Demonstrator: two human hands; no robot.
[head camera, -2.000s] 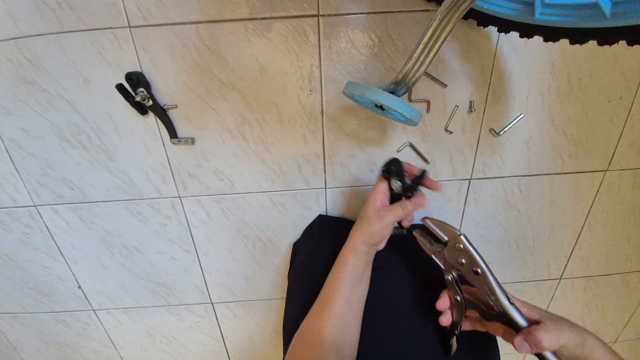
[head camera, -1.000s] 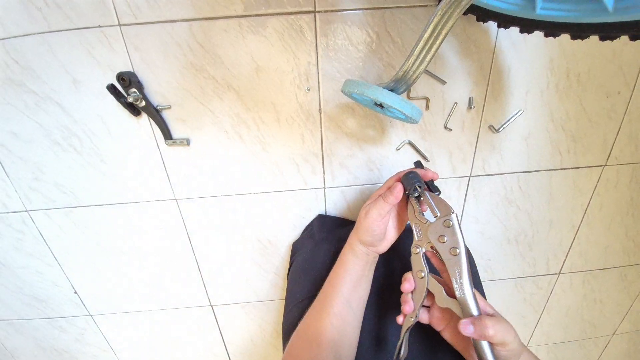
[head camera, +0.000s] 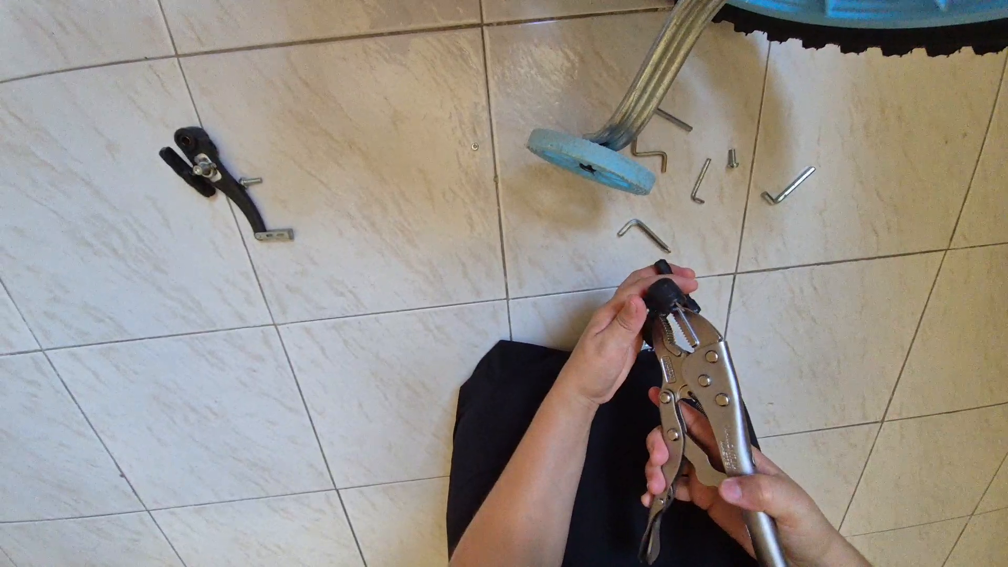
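My left hand (head camera: 618, 335) holds a small black bicycle brake part (head camera: 666, 295), partly hidden by the fingers. Around a metal piece that sticks out of this part stand the toothed jaws of a pair of locking pliers (head camera: 715, 394); whether they grip it I cannot tell. My right hand (head camera: 744, 492) is wrapped around both plier handles, which are spread apart. On the tiles at the left lies a black brake arm (head camera: 236, 193) with its pad (head camera: 187, 172), and a bolt (head camera: 250, 182) beside it.
Several hex keys, one (head camera: 646, 235) just beyond my left hand, and a bolt (head camera: 732, 158) lie on the tiled floor. A light blue training wheel (head camera: 591, 161) on a metal bracket (head camera: 665, 71) and a black knobbly tyre (head camera: 866, 38) stand at the top. Black cloth (head camera: 512, 425) covers my lap.
Two seconds ago the plier jaws were apart from the black part. They have moved up to it and now surround its metal piece, with my left hand steadying the part.
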